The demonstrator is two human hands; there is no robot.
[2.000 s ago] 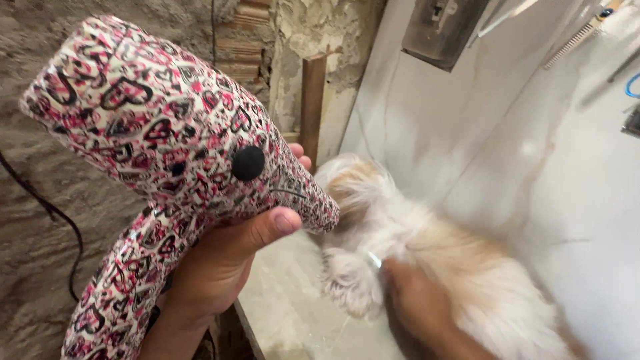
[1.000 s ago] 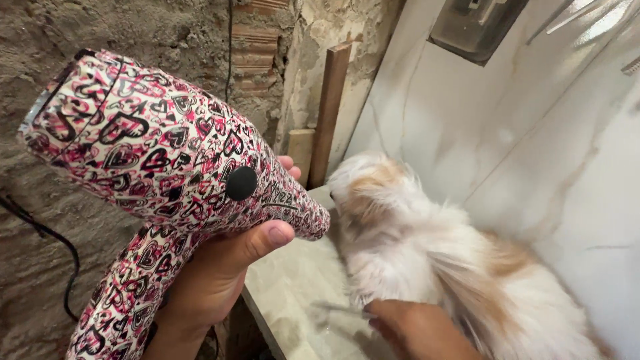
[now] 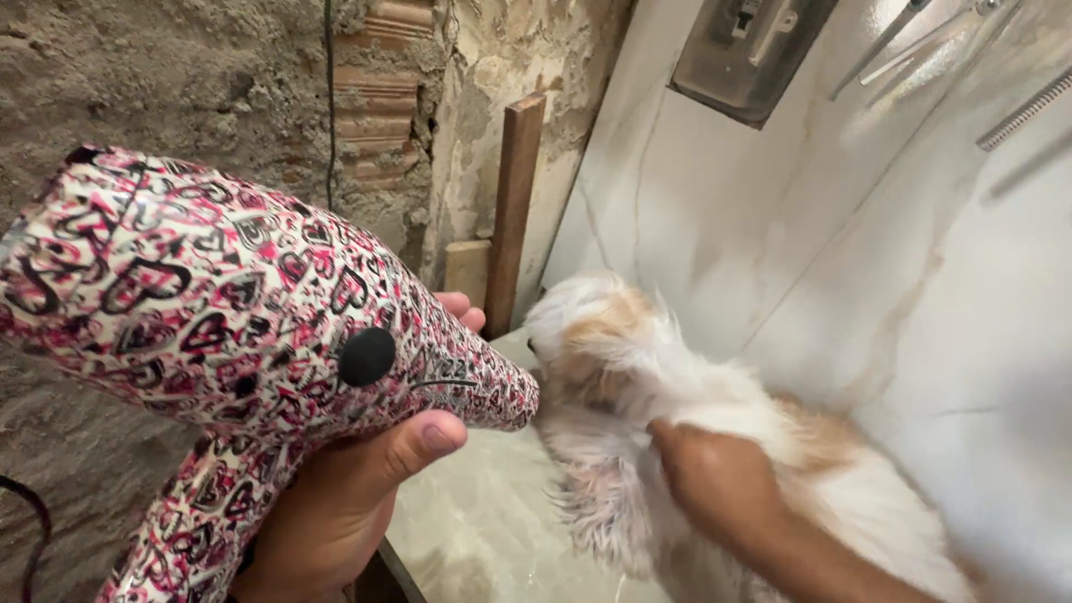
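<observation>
My left hand (image 3: 360,494) is around the lower side of a hair dryer (image 3: 276,310) covered in a pink, black and white heart pattern, thumb on the near side and fingertips on the far side. The dryer's narrow nozzle points right, close to the head of a white and tan long-haired dog (image 3: 712,385). The dog lies with its head toward the wall corner and a shaggy foreleg over the table. My right hand (image 3: 712,469) rests with curled fingers on the fur of the dog's shoulder; whether it holds anything is hidden.
The dog is on a pale stone-like tabletop (image 3: 477,511). Behind are a rough brick wall (image 3: 209,92) with a cable, an upright wooden strip (image 3: 512,209), and a marbled panel (image 3: 754,218). On the panel are a dark-framed switch box (image 3: 749,59), metal tools and a comb (image 3: 1030,109).
My right hand has moved up from the dog's foreleg onto its shoulder. The blurred metal tool near that hand one second ago no longer shows. My left hand keeps its hold on the dryer.
</observation>
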